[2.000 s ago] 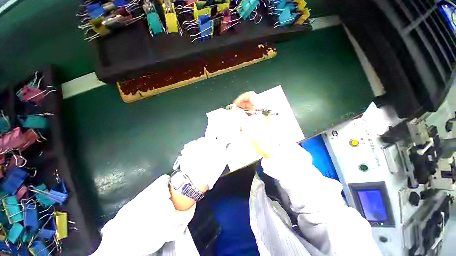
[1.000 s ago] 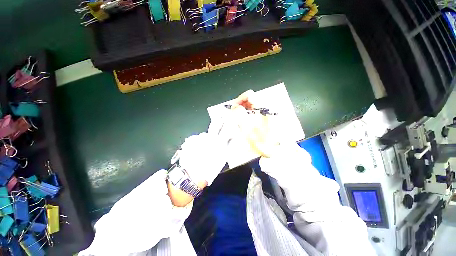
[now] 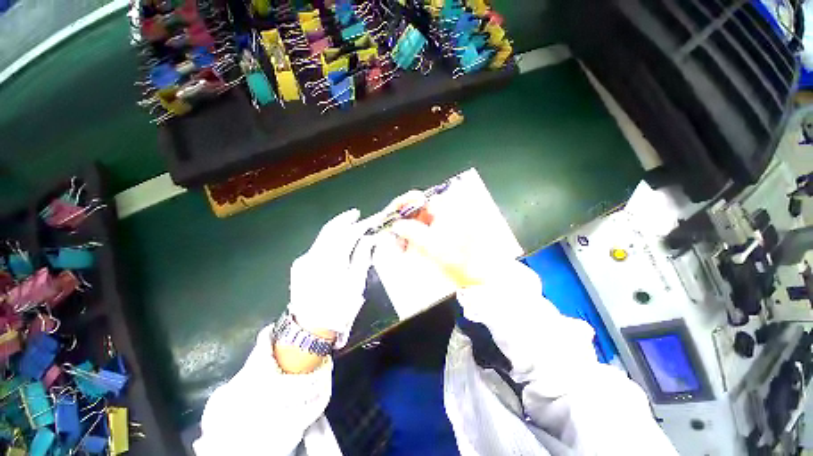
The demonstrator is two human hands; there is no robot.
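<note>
A white paper sheet (image 3: 486, 207) lies tilted on the green bench near its front edge. My right hand (image 3: 443, 249), in a thin white glove with reddish bare-looking fingertips, is over the sheet and holds a thin dark pen (image 3: 438, 190). The pen lies slanted, its right end pointing up and away. My left hand (image 3: 330, 267), gloved and with a watch at the wrist, is at the sheet's left edge, its fingers closed round the pen's left end. Glare hides the exact finger contact.
Black trays of coloured binder clips stand at the left (image 3: 109, 294) and at the top (image 3: 214, 147). A reddish-brown board (image 3: 303, 170) lies under the top tray's edge. Stacked black trays (image 3: 686, 98) stand at upper right. A white machine with a blue-purple screen (image 3: 667, 363) is at lower right.
My left hand has moved off the sheet to its left side and up to the pen. The pen has swung to slant up to the right. The view has shifted, showing more of the top tray.
</note>
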